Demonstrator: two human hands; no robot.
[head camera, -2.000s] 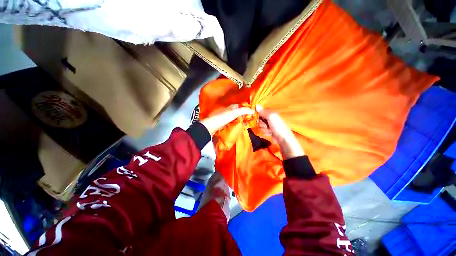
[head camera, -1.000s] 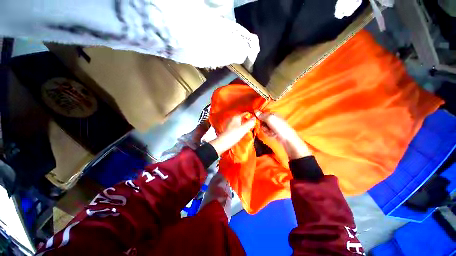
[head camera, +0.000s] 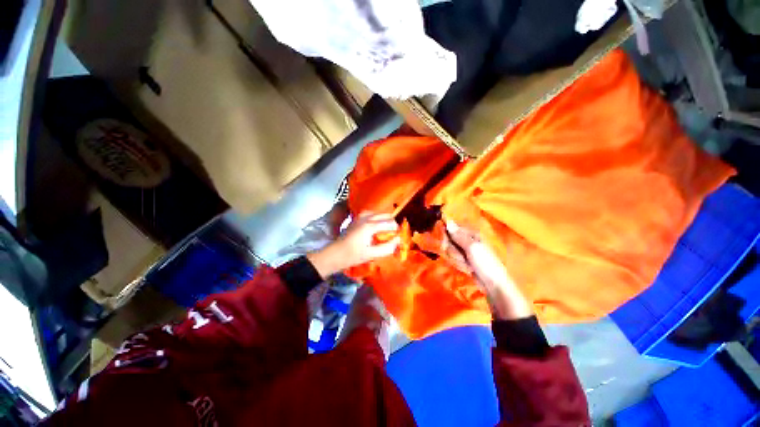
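A large orange bundle sack (head camera: 583, 208) lies in front of me. Its mouth is partly open and dark contents (head camera: 422, 215) show in the gap. My left hand (head camera: 367, 242) grips the sack's cloth at the left of the opening. My right hand (head camera: 477, 254) grips the orange cloth at the right of the opening. Both hands are bare, and some fingertips are hidden in the folds.
An open cardboard carton (head camera: 521, 104) with black cloth adjoins the sack's upper edge. A white woven sack (head camera: 375, 42) hangs above. More cartons (head camera: 225, 108) stand at left. Blue bins (head camera: 696, 275) are at right; a blue surface (head camera: 446, 371) is below.
The gathered mouth has loosened and spread into a gap with dark contents visible. My hands have moved apart and lower. The view has shifted slightly, showing more of the left cartons.
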